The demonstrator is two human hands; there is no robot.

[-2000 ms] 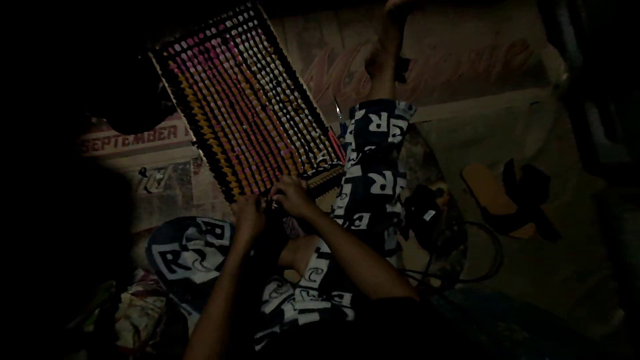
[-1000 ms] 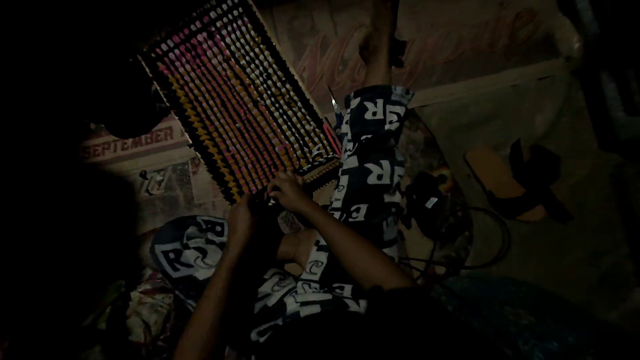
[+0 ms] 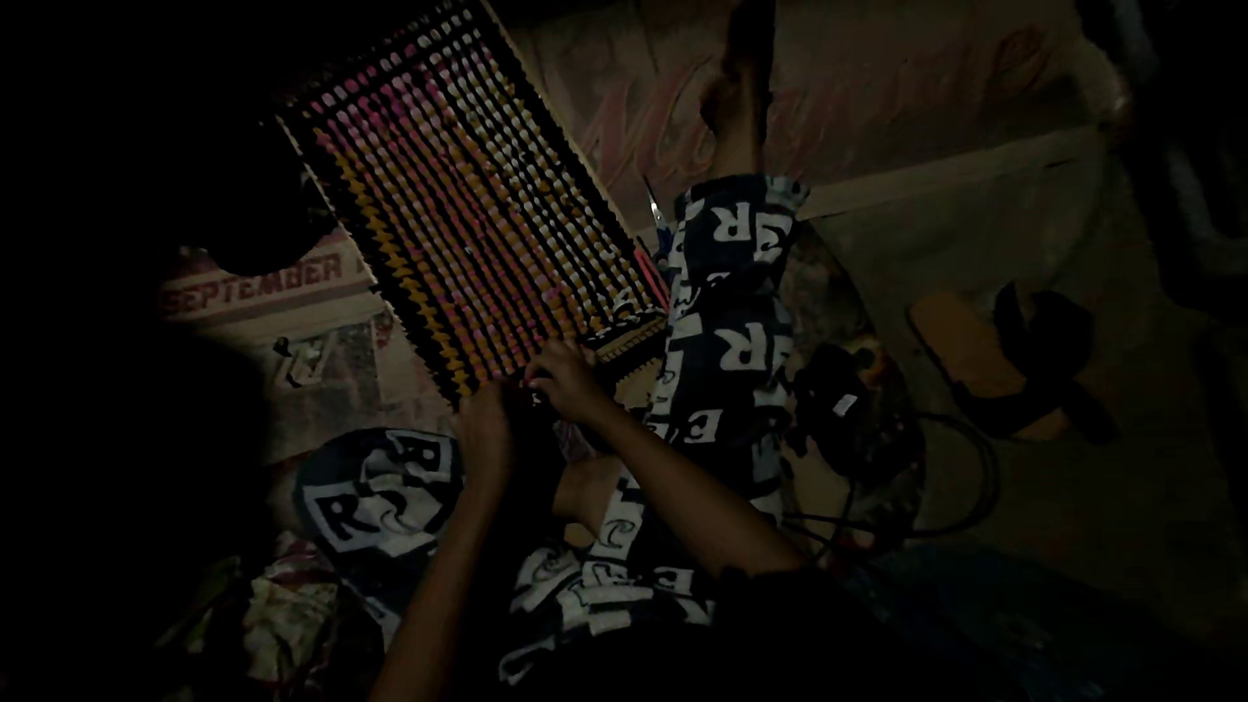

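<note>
In the dim head view, a rectangular frame holds a woven mat of fabric strips [image 3: 458, 185] in black, pink, orange and white, tilted across the upper left. My left hand [image 3: 486, 424] rests at the mat's near edge, its fingers partly lost in shadow. Close to its right, my right hand [image 3: 568, 380] has bent fingers together at the same edge, near dark material. Whether either hand grips a strip is too dark to tell. Beyond the mat's right side lies a pair of scissors [image 3: 659, 219], partly hidden by the patterned trouser leg.
My outstretched leg in patterned trousers [image 3: 731, 322] lies right of the mat. A dark object with a white label [image 3: 829, 405] and a looped cable [image 3: 990, 478] are farther right, near sandals [image 3: 965, 346]. A printed sheet [image 3: 877, 107] covers the floor.
Both hands stay at the mat's near edge, with small shifts of the fingers. My right hand's fingers have moved slightly relative to the left hand.
</note>
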